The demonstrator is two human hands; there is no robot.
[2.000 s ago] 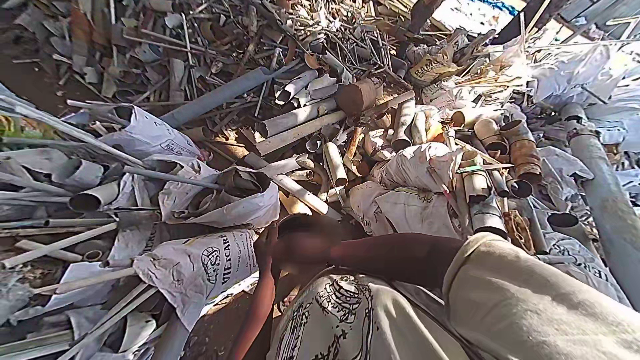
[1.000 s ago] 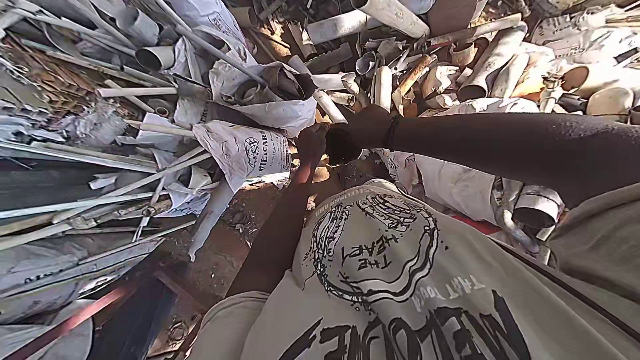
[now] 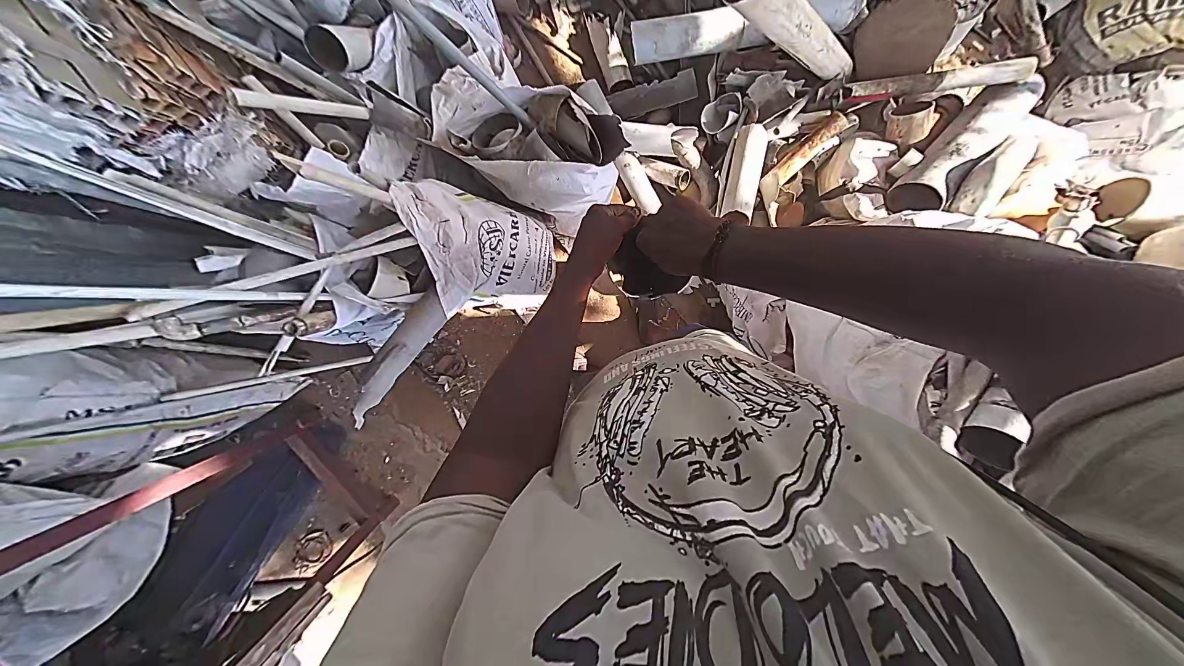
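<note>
Near the middle of the head view, my left hand (image 3: 606,236) and my right hand (image 3: 678,236) are close together. Between and just below them is a dark object (image 3: 646,270), and the fingers of both hands are closed at its upper edge; its kind cannot be told. A white plastic pipe piece (image 3: 638,181) points toward the hands from just above them. To the left of my left hand lies a white woven sack (image 3: 476,242) bearing print. Another open sack (image 3: 546,190) with curved pipe pieces in it lies above the hands.
Pipe offcuts (image 3: 740,171) are heaped beyond my hands and to the right. Long thin strips (image 3: 231,276) and pipes lie at the left. A red metal bar frame (image 3: 166,490) stands at the lower left, beside bare ground (image 3: 407,407). A filled sack (image 3: 860,347) lies under my right forearm.
The view has shifted strongly since two seconds ago. Both hands stay together around the dark object, which shows between them one second ago too.
</note>
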